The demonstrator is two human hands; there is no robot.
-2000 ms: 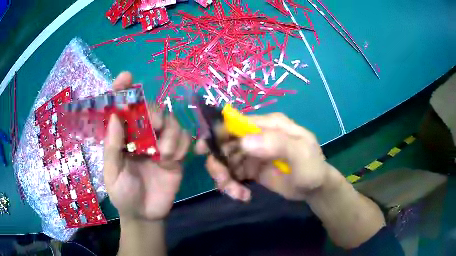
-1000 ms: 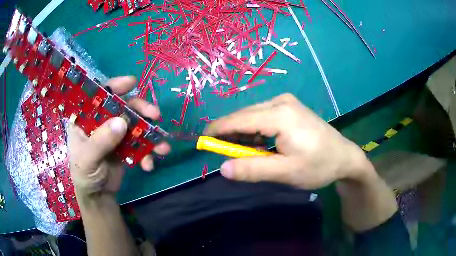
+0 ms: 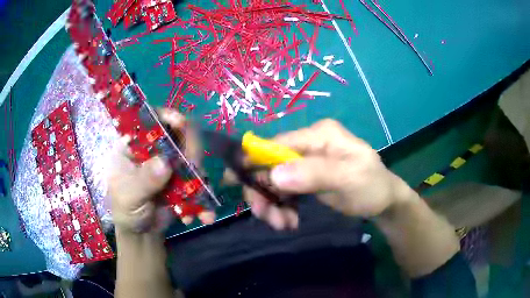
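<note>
My left hand (image 3: pixel 139 189) holds a long red PCB strip (image 3: pixel 125 110) tilted over the bench, its far end near the top left and its near end by my fingers. Dark, orange and silver components show on it, and a thin pale edge runs along its right side. My right hand (image 3: pixel 325 174) grips diagonal cutters (image 3: pixel 270 152) with a yellow handle. Their dark jaws are blurred, just right of the strip; I cannot tell whether they touch it.
A heap of thin red and white edge scrap (image 3: pixel 250 58) lies at the far middle. Single boards (image 3: pixel 154 13) lie at the top left. A red PCB panel (image 3: pixel 70 186) rests on bubble wrap (image 3: pixel 35 215) at left. Long rail strips (image 3: pixel 401 38) lie at the far right.
The strip has turned steeper, its far end moving right, and my left hand has shifted right. The cutters have turned in my right hand, so their dark jaws show beside the strip.
</note>
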